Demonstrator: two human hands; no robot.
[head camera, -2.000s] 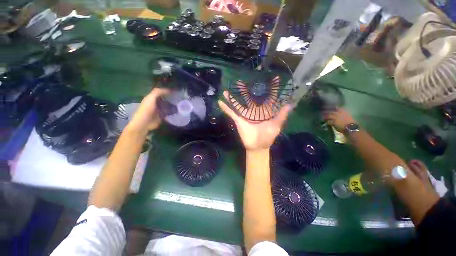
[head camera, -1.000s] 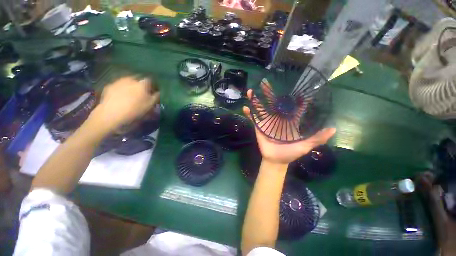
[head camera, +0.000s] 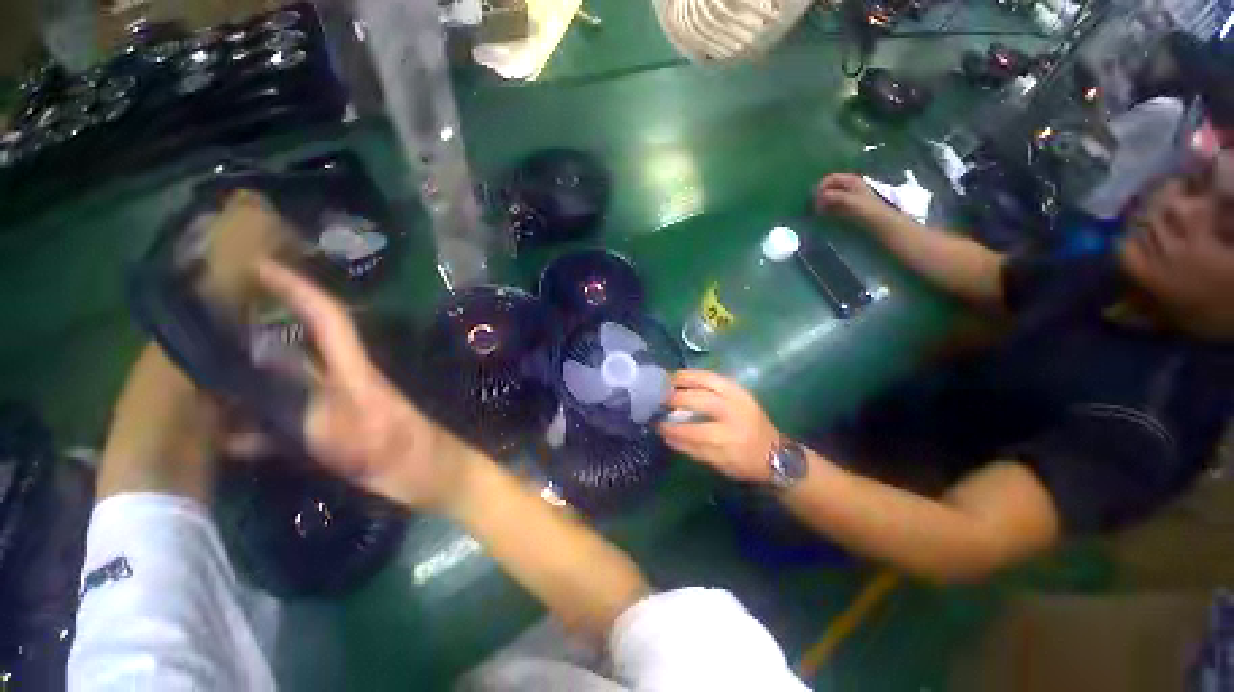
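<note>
A blurred dark round fan unit (head camera: 196, 304) is between my hands at the left. My left hand (head camera: 244, 254) holds it; much of the hand is hidden behind the unit, and only blurred fingers show over it. My right hand (head camera: 372, 426) is against its right side, thumb and fingers around the edge. Blur hides the exact fit of grille and housing. A black front grille (head camera: 314, 521) lies on the green bench just below my hands.
Another person's hand (head camera: 724, 426) holds a fan head with pale grey blades (head camera: 617, 371) over black grilles (head camera: 483, 345). A bottle (head camera: 701, 325) and a dark phone-like object (head camera: 832, 275) lie beyond. A grey metal upright (head camera: 426, 149) and a cream fan (head camera: 731, 20) are farther off.
The view has swung right. My right hand, earlier spread under a grille, is now at the fan unit with my left. The other person's hand has brought a bladed fan head over the grilles.
</note>
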